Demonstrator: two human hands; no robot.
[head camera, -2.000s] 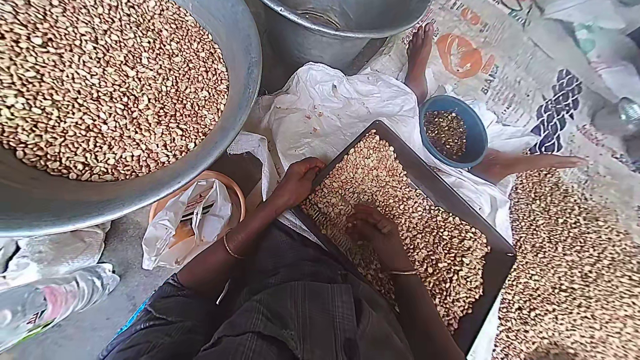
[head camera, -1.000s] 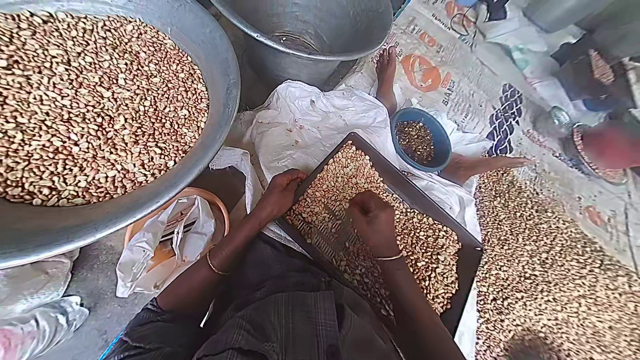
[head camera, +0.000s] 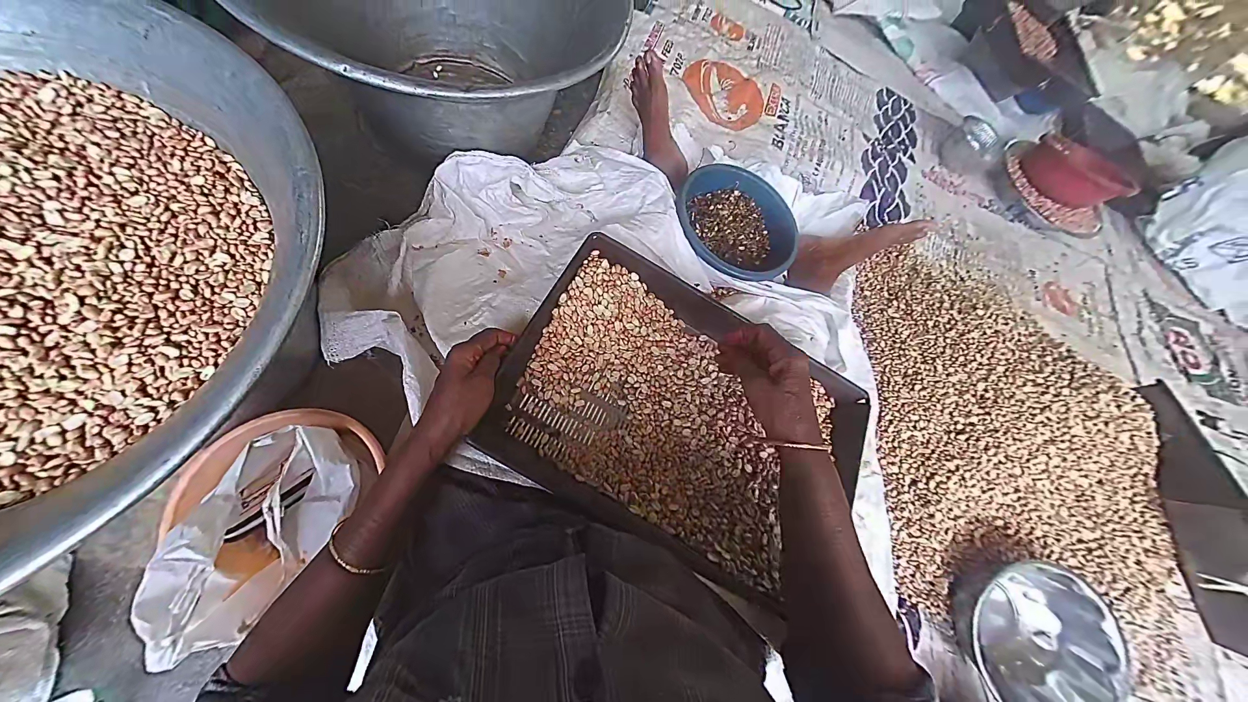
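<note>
A dark slotted plastic tray (head camera: 675, 301) rests tilted on my lap, holding a layer of split nuts or beans (head camera: 648, 390). My left hand (head camera: 468, 385) grips the tray's left rim. Over the tray's right part is my right hand (head camera: 775, 375), its fingers drawn together near the far rim; whether a small piece is between the fingertips cannot be told. Part of the slotted floor shows near the left side. Just beyond the far rim, a blue bowl (head camera: 694, 239) holds small dark bits, between my bare feet.
A large metal basin (head camera: 302, 195) of nuts stands at the left, with another metal basin (head camera: 439, 122) behind it. An orange tub (head camera: 366, 434) with a white plastic bag (head camera: 180, 604) is at lower left. Nuts (head camera: 1014, 419) are heaped on printed sacks at right, beside a metal bowl (head camera: 1048, 634).
My right hand has moved from the middle of the tray toward its far right rim. More slotted floor shows at the left. My left hand stays on the rim.
</note>
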